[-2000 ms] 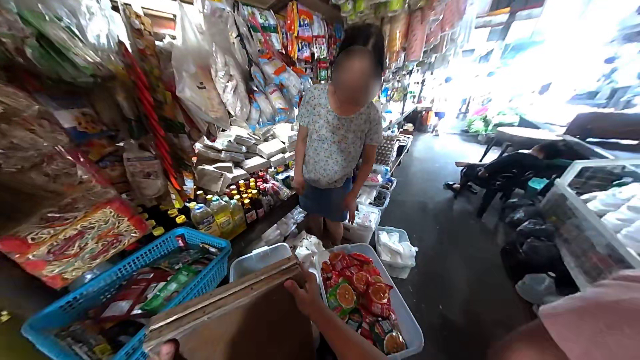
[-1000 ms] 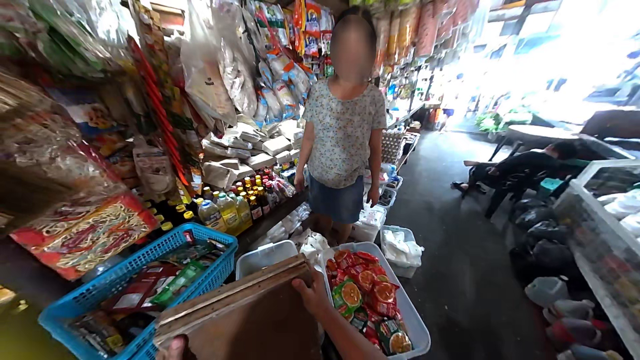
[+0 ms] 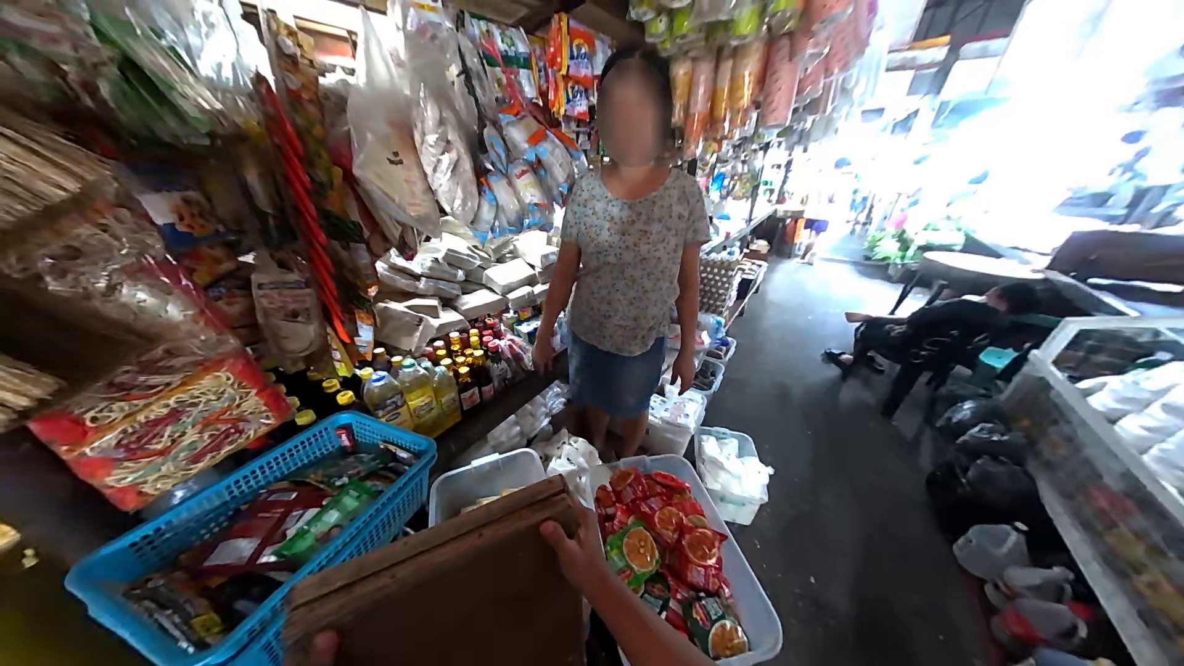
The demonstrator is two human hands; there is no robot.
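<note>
A brown wooden box or board [image 3: 462,592] with a layered edge fills the bottom centre, held between both hands. My right hand [image 3: 575,548] grips its upper right corner, thumb on the near face. At its lower left edge, my left hand [image 3: 319,647] shows only a thumb and part of a finger; the rest is out of frame. Just right of the board, a clear plastic bin [image 3: 763,610] holds red and green packets [image 3: 671,527] with orange-slice pictures. To the left lies a blue plastic basket [image 3: 407,444] of assorted packets.
A person [image 3: 634,268] stands facing me beyond the bins. Bottles [image 3: 416,393] and white packs [image 3: 481,277] line the left shelf. A tub with white bags [image 3: 735,472] stands by the aisle. Another person [image 3: 953,324] sits at the right, near black bags [image 3: 985,462] and a display case [image 3: 1110,416].
Both hands keep hold of the wooden piece throughout. The standing person's head was tilted down two seconds ago and is now more upright.
</note>
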